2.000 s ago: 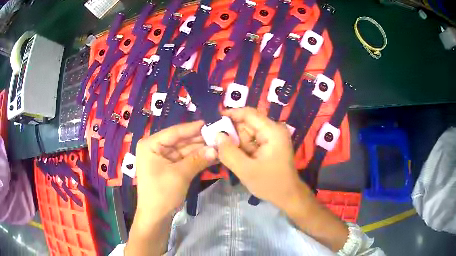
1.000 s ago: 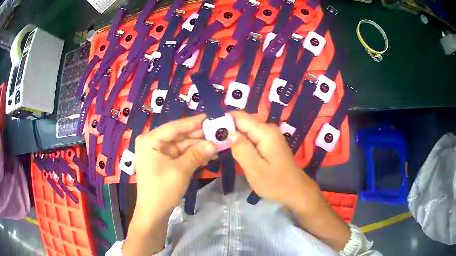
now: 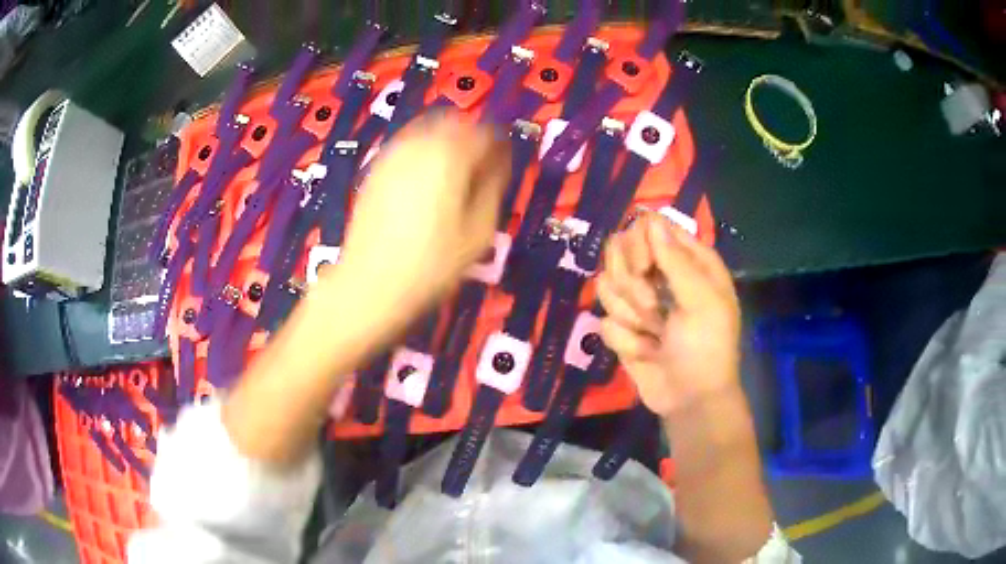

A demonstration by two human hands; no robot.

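Observation:
Watches with pale pink-white cases (image 3: 504, 362) and dark straps, and others with red-orange cases (image 3: 466, 84) and purple straps, lie in rows on a red-orange compartment tray (image 3: 485, 414). My left hand (image 3: 425, 209) is blurred over the tray's middle; its fingers are bunched, and whether they hold anything cannot be told. It hides the watches beneath. My right hand (image 3: 667, 308) is over the tray's right side with curled fingers, beside a pale watch case (image 3: 675, 225) partly covered by it. Its grip is unclear.
A white-grey dispenser box (image 3: 64, 198) and a dark panel of small parts (image 3: 143, 248) stand left. A yellow coiled ring (image 3: 781, 116) lies right on the green bench. A white dotted card (image 3: 207, 40) lies behind. Another tray is lower left, a blue stool (image 3: 819, 391) lower right, a person's sleeve far right.
My hands have parted from the pale watch they held together at the front. My left hand has moved up over the tray, my right hand rightwards. The view has shifted slightly.

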